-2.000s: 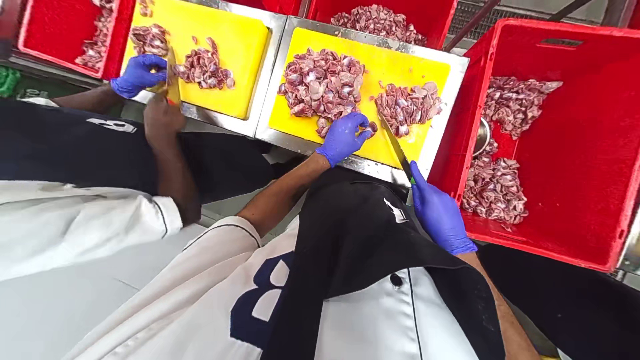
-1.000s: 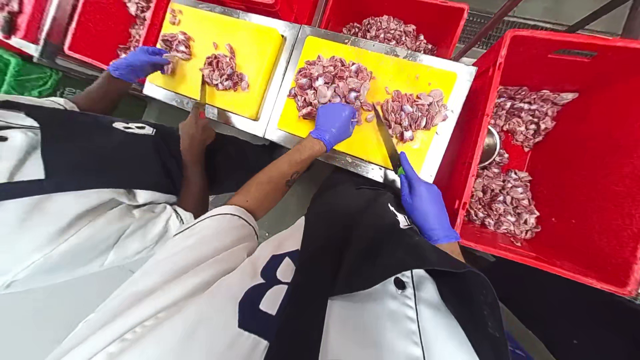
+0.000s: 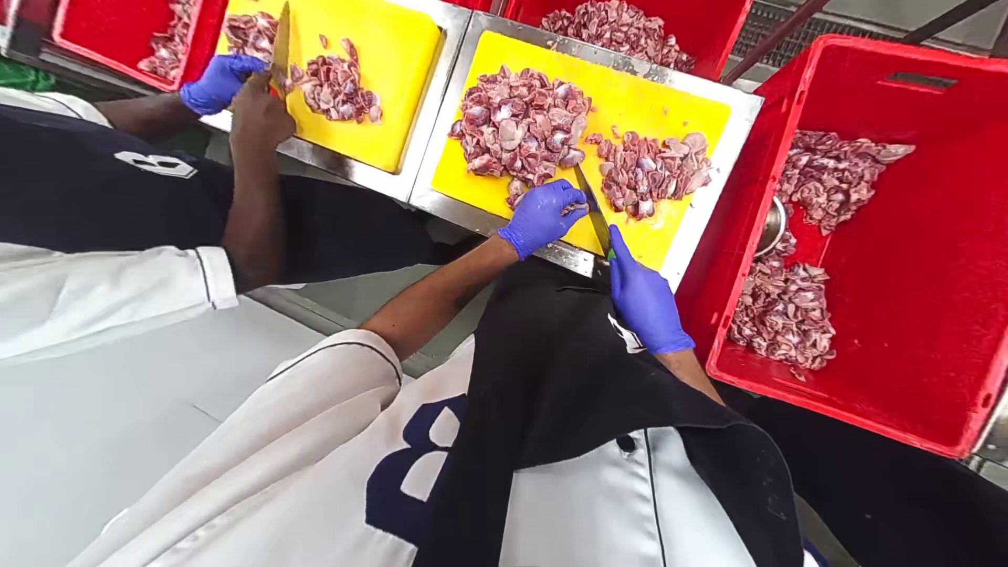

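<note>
My left hand (image 3: 547, 214), in a blue glove, pinches a small piece of meat (image 3: 577, 208) over the near edge of a yellow cutting board (image 3: 630, 90). My right hand (image 3: 644, 295), gloved too, is closed round the handle of a knife (image 3: 594, 209); its blade slants up and left across the board, close beside the fingers of my left hand. Beyond my left hand lies a large pile of raw meat pieces (image 3: 520, 118), possibly gizzards. A smaller pile of pieces (image 3: 650, 169) lies to the right of the blade.
A red crate (image 3: 929, 260) at right holds meat and a metal bowl (image 3: 772, 227). Another red crate (image 3: 720, 31) with meat stands behind my board. At left, a co-worker's gloved hand (image 3: 216, 85) and knife (image 3: 281, 47) are at a second yellow board (image 3: 394, 79).
My left hand has come back from the large pile to the near edge of the board, beside the blade. The co-worker's knife has moved up and left, near their gloved hand.
</note>
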